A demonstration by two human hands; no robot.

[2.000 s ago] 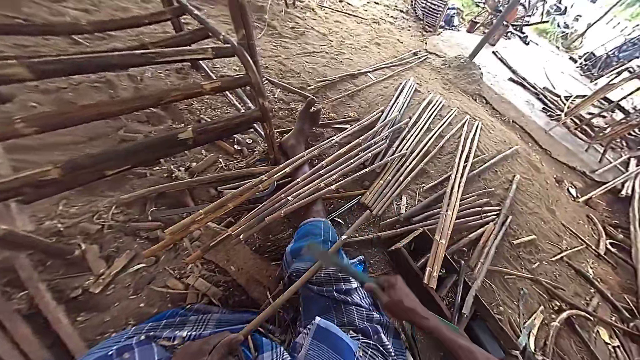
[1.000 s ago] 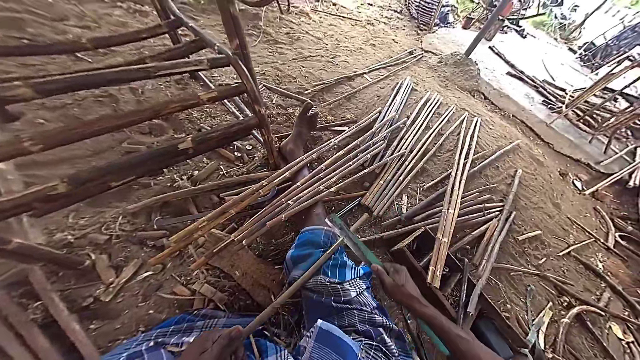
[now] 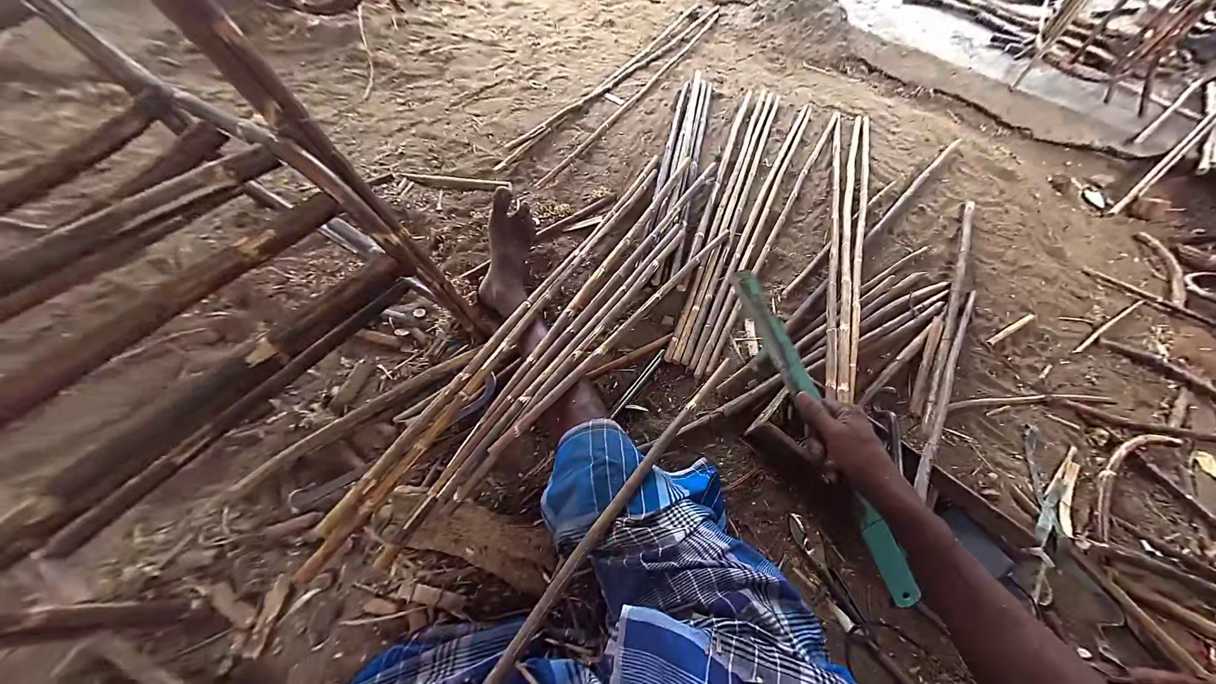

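Note:
My right hand (image 3: 844,439) is closed around a long green tool (image 3: 771,328), whose kind I cannot tell; its lower end shows below my wrist. A slim wooden stick (image 3: 608,518) slants across the blue checked cloth (image 3: 703,570) over my lap, its far tip near the cut sticks on the ground. The stick's near end leaves the bottom edge, and my left hand is out of view. Across my bare leg lies a bundle of long peeled sticks (image 3: 560,332), pointing away to the upper right. Several shorter sticks (image 3: 848,256) lie in rows beyond it.
A frame of thick wooden poles (image 3: 171,294) stands at the left, close to my bare foot (image 3: 510,249). More sticks and wood scraps (image 3: 1140,370) litter the sandy ground at the right. A pale slab (image 3: 988,76) with branches on it is at the upper right.
The green tool has come off the stick and is now raised to its right with my right hand. My left hand, earlier at the stick's near end, has gone out of view.

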